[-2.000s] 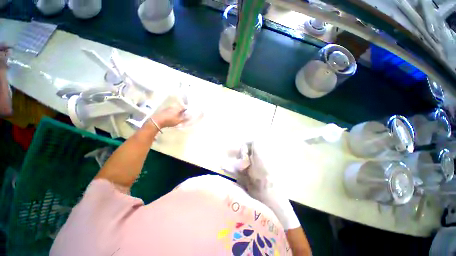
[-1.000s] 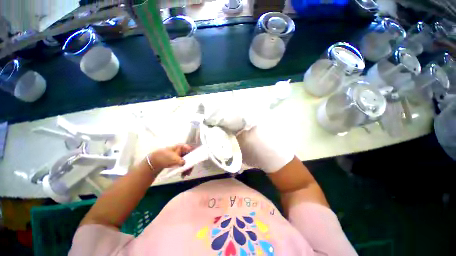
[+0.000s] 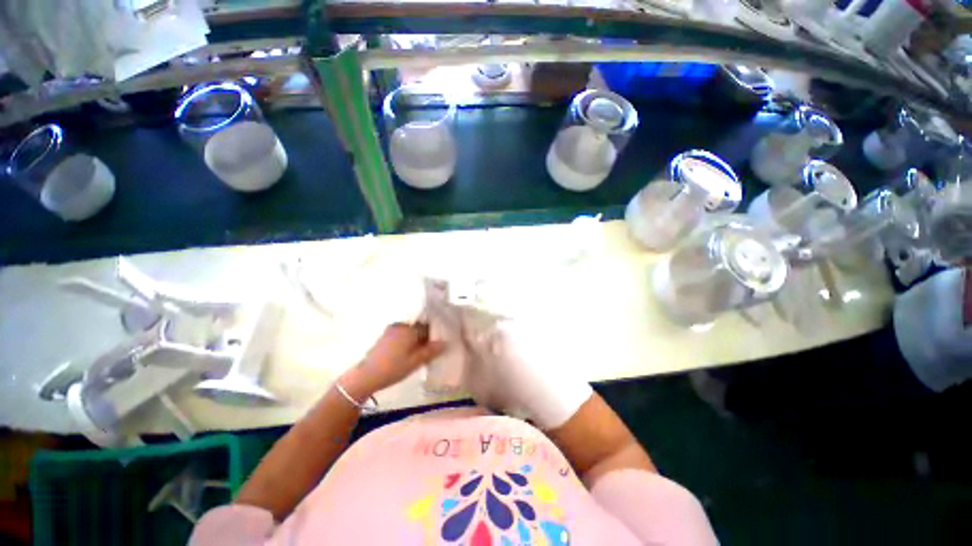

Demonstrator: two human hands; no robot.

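Observation:
My left hand (image 3: 397, 354) is bare, with a band at the wrist, and its fingers are closed on a white stemmed part (image 3: 444, 357) in front of my chest. My right hand (image 3: 482, 357) wears a pale glove or cloth covering and closes around the same part from the other side. The part's stem points towards my body; its upper end is washed out by glare and partly hidden by the covering. More white stemmed parts (image 3: 250, 357) lie in a loose pile on the bench to the left.
The white bench (image 3: 352, 283) runs across the view. Clear containers with white lower halves (image 3: 584, 144) stand on the dark green belt behind, and several crowd the right end. A green post (image 3: 368, 149) rises behind the bench. A green crate (image 3: 139, 480) with white parts is below left. A person's sleeve (image 3: 933, 325) shows far right.
The white part has been turned, so its round ring-like foot no longer faces me. Both hands have come closer together on it. The view has tilted up slightly.

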